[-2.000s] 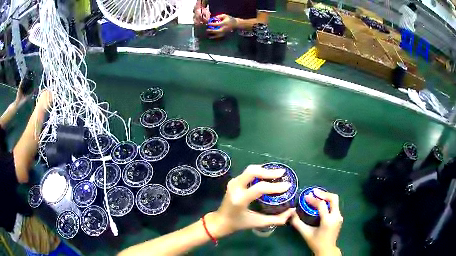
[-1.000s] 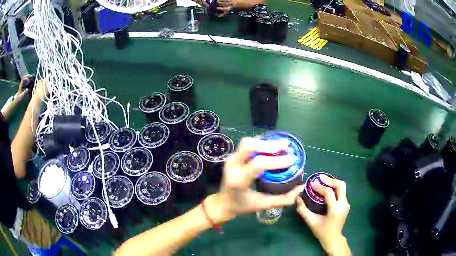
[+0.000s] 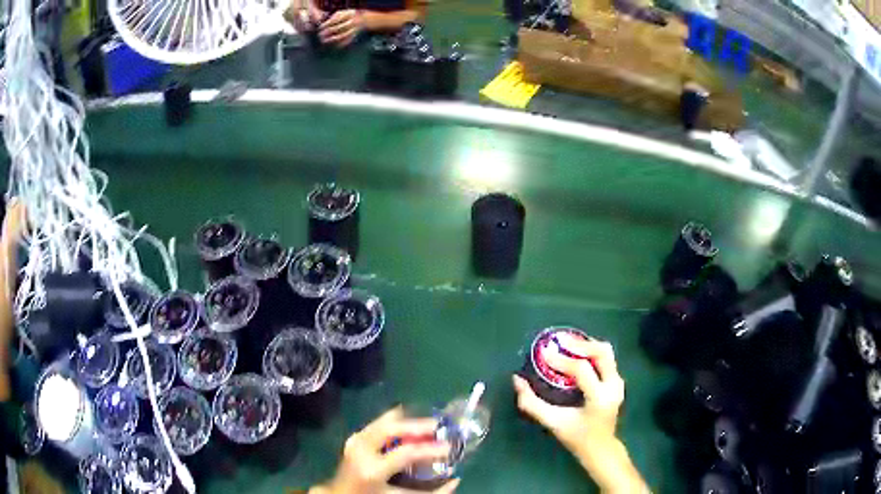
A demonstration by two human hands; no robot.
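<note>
My left hand [image 3: 391,449] is low in the middle, blurred, and grips a black cylindrical unit [image 3: 425,468] whose top shows some red; the unit is partly cut off by the bottom edge. A small clear container [image 3: 468,425] with a pale upright stem stands just beside it, partly overlapped. My right hand [image 3: 591,386] holds another upright unit [image 3: 551,381] at its side, fingers over the top panel, which glows red and pink. Many upright units with dark, pale-ringed tops [image 3: 246,408] stand in a cluster on the left.
White cables [image 3: 58,164] hang at the left, one loose plug over the units. A bright white-topped cylinder [image 3: 60,405] stands there. A lone black cylinder [image 3: 497,236] stands mid-bench. A dark heap of units [image 3: 773,386] fills the right. Across the pale edge are a person's hands [image 3: 338,27] and cartons [image 3: 599,68].
My left hand has lowered its unit towards me, away from my right hand; its blue glow no longer shows. My right hand's unit went from blue to red. The camera view has shifted.
</note>
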